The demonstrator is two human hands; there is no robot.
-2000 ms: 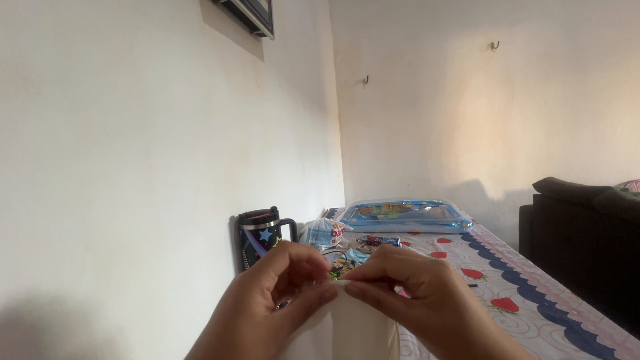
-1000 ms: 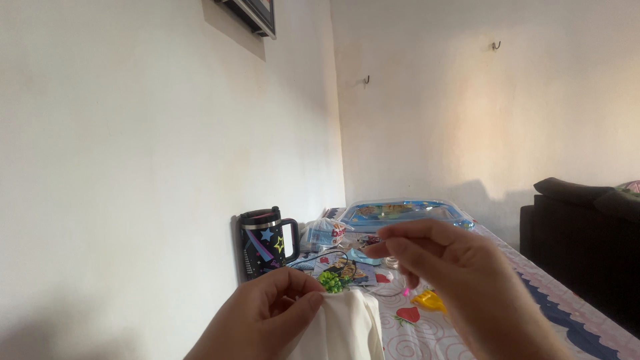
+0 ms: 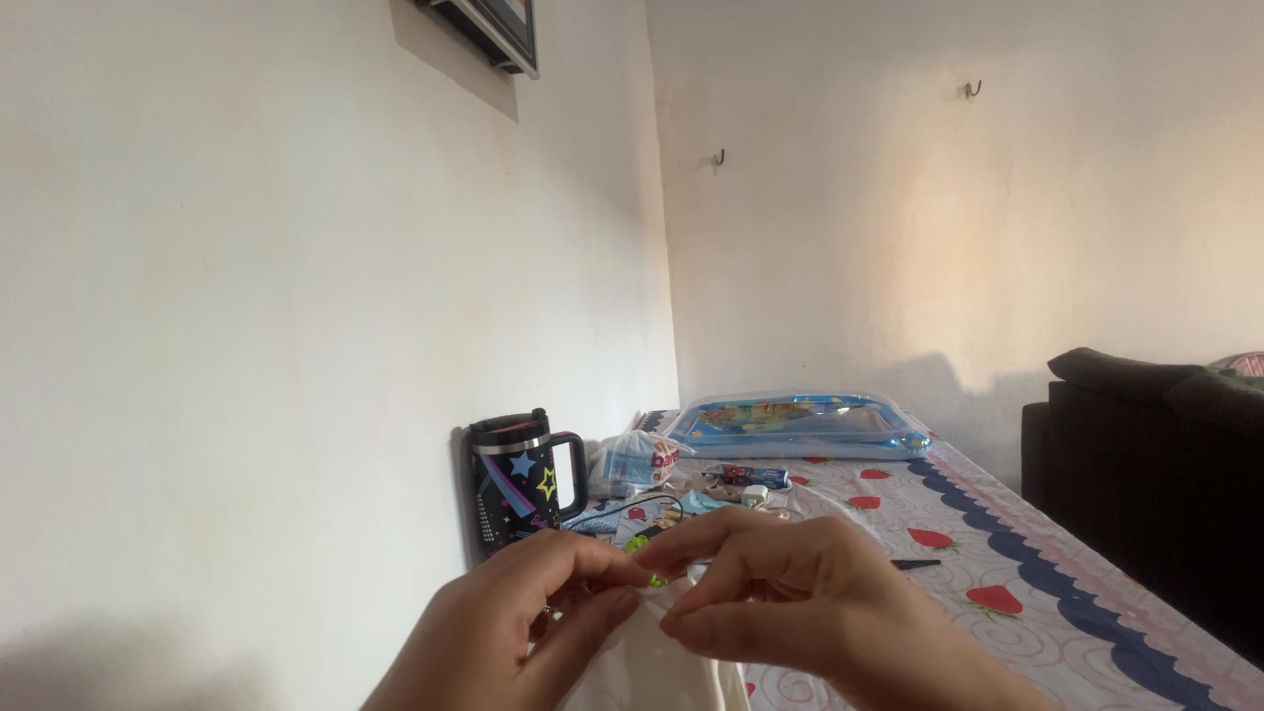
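A piece of off-white cloth (image 3: 652, 657) hangs from the fingers of my left hand (image 3: 533, 622), which pinches its upper edge between thumb and forefinger. Close beside it on the right, my right hand (image 3: 790, 602) has its thumb and forefinger bent at the same edge; whether something thin lies between them is too small to tell. Just behind the fingertips shows a small bright green thing (image 3: 637, 544), partly hidden by my hands. The lower part of the cloth runs out of view.
On the strawberry-patterned tablecloth (image 3: 987, 553) stand a black tumbler with a handle (image 3: 513, 484), a tied plastic bag (image 3: 632, 464), and a blue inflatable item in clear plastic (image 3: 800, 425). A white plug (image 3: 755, 496) and dark cord lie among small things. A dark sofa (image 3: 1136, 494) is at right.
My right hand was up and away from the cloth one second ago; it has come back down to the left, beside my left hand. My left hand has kept its hold on the cloth.
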